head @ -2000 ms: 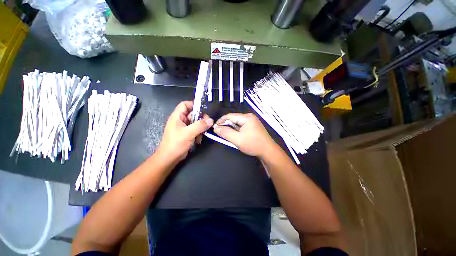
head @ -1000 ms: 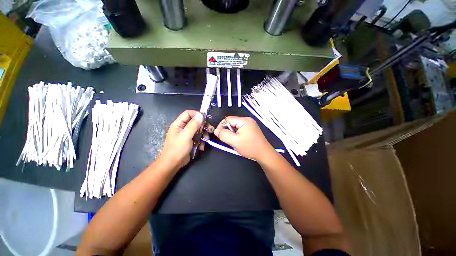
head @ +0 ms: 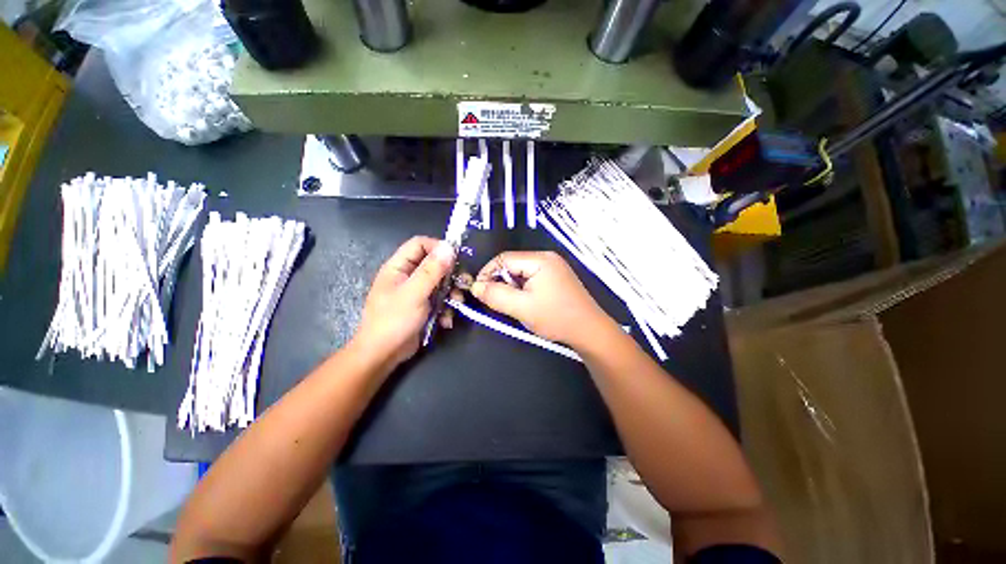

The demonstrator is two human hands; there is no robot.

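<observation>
My left hand (head: pixel 406 295) holds a narrow silver-grey loading bar (head: pixel 468 209), tilted with its far end toward the press. My right hand (head: pixel 535 295) is at the bar's right side, thumb and finger pinched on a tiny end; what exactly is pinched is too small to tell. A short white cable (head: pixel 513 338) runs from the bar under my right hand. Several white cables (head: pixel 531 187) stick out toward me from under the green platen (head: pixel 364 114); the bar's far end overlaps some of them.
A fanned pile of white cables (head: pixel 640 253) lies right. Two white bundles (head: pixel 116 270) (head: pixel 243 320) lie left. A plastic bag of white pieces (head: pixel 193 94) is back left, a white tub (head: pixel 66 474) lower left, a cardboard box (head: pixel 827 408) right.
Since two seconds ago the bar has tilted further to the right at its far end. More of the white cable shows below my right hand. Both hands stay close together.
</observation>
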